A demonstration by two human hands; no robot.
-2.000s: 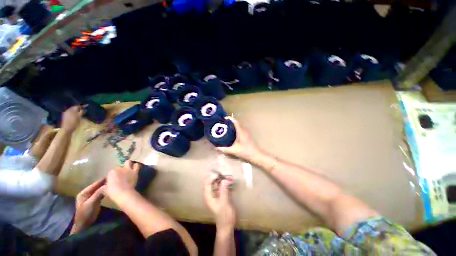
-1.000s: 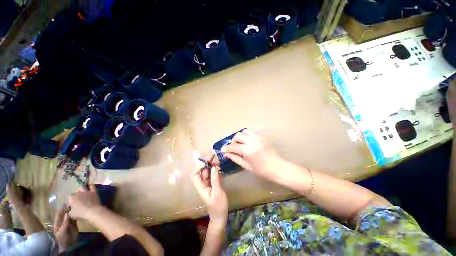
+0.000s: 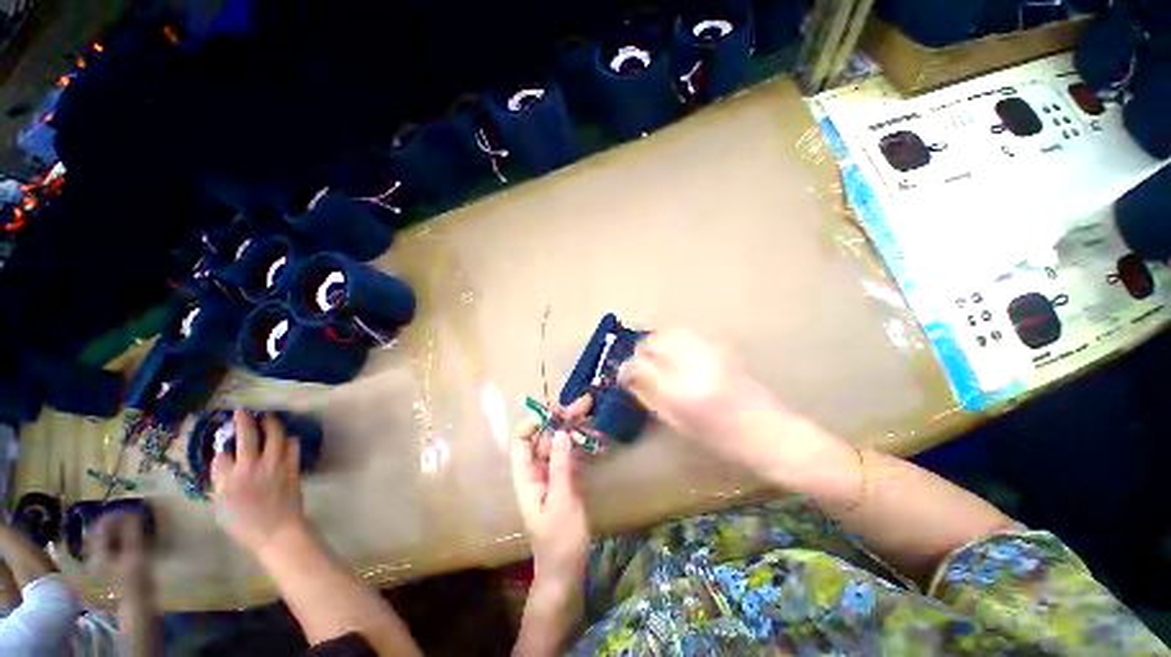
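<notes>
A dark speaker housing (image 3: 620, 406) lies on its side on the bench covering in front of me, with a long recess and a pale strip facing up. My left hand (image 3: 552, 477) is at its left side, fingertips pinching a small green circuit board (image 3: 538, 411) with a thin lead wire (image 3: 546, 353) standing up from it. My right hand (image 3: 693, 388) is at the housing's right side, fingertips at the recess. Whether they grip the housing or a wire is hidden.
Several dark housings (image 3: 337, 293) stand grouped at left, with more in a row behind. A co-worker's hand (image 3: 257, 481) holds a housing at left, near wired board bundles (image 3: 157, 443). A printed sheet (image 3: 950, 193) lies at right, below a cardboard tray (image 3: 950, 67).
The housing between my hands has turned so its recess shows. The green board in my left hand is now visible. The co-worker's hand at left now holds a housing. Earlier, my right hand was at the group.
</notes>
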